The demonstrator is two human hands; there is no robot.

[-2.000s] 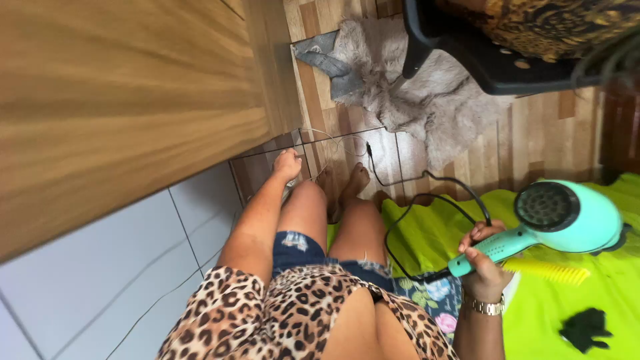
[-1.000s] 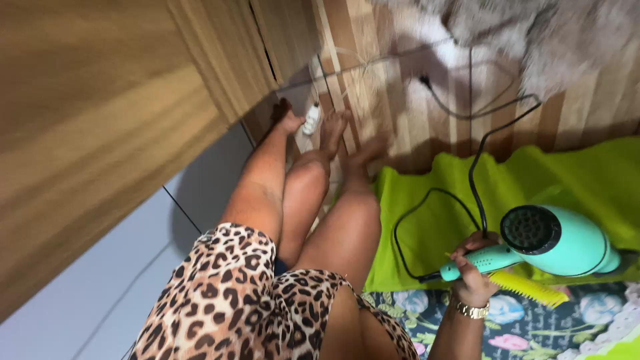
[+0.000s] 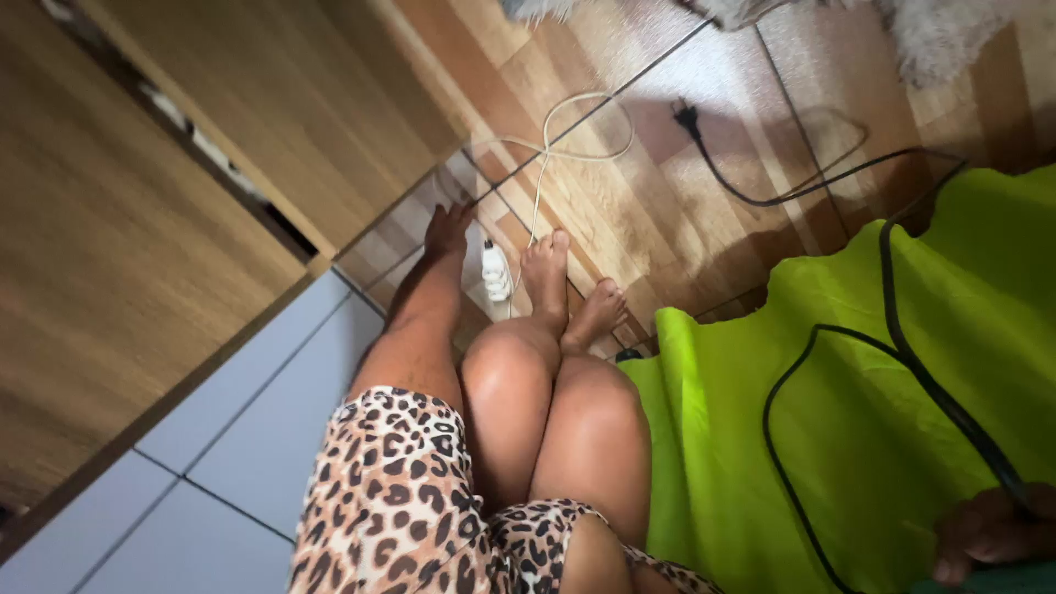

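Note:
My left hand (image 3: 448, 227) reaches down near the floor, close to the wooden furniture, its fingers slightly apart with nothing seen in them. Just right of it a white power strip (image 3: 496, 275) lies beside my feet, with a small dark piece at its upper end. At the lower right corner is my right hand (image 3: 994, 532), dim and partly cut off, around the teal hair dryer (image 3: 998, 579), of which only a sliver shows. The dryer's black cord (image 3: 949, 396) loops from there to the floor, where its black plug (image 3: 686, 118) lies unconnected.
A thin white cable (image 3: 590, 157) loops over the wood-patterned floor tiles. Wooden furniture (image 3: 206, 206) fills the upper left above a grey tiled wall or floor (image 3: 247, 412). Lime-green fabric (image 3: 742, 429) hangs at the right. Grey fluffy fabric (image 3: 932, 41) is at the top right.
The view has shifted, leaving most of the hair dryer out of frame. My left hand has come away from the white power strip, which was by its fingers a second ago.

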